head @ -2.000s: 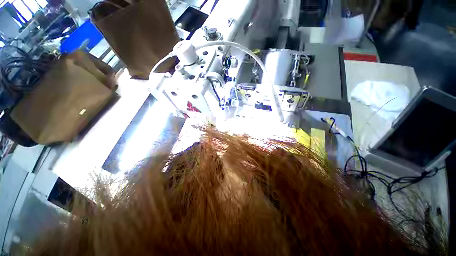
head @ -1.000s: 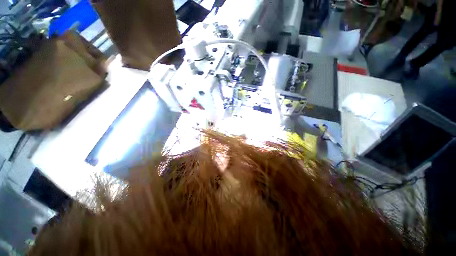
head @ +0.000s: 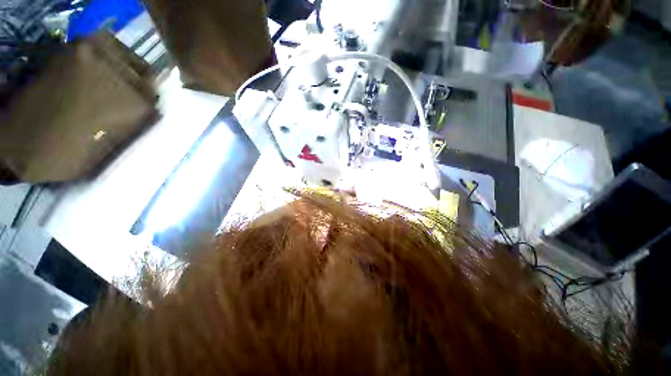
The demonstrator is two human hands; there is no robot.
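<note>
The white pattern sewing machine head [head: 313, 125] with its red logo stands upper centre, with a curved white tube over it. The needle area below it is washed out by bright glare. Yellow strips [head: 448, 205] lie at the machine bed's edge, right of the glare. Reddish-brown hair covers the lower middle of the picture and hides what lies under it. Neither of my hands is in view.
A brown handbag [head: 70, 110] with a small pale label lies at the left, and another brown bag [head: 213, 44] stands beside it. A shiny metal plate [head: 195, 183] lies on the white tabletop. At right are a touchscreen [head: 618, 217], black cables [head: 531, 257] and a white cloth [head: 558, 165].
The view has shifted, so the left bag sits closer to the left edge. The white cylinder-like part right of the machine head no longer shows at its former place. The dark legs seen upper right are gone.
</note>
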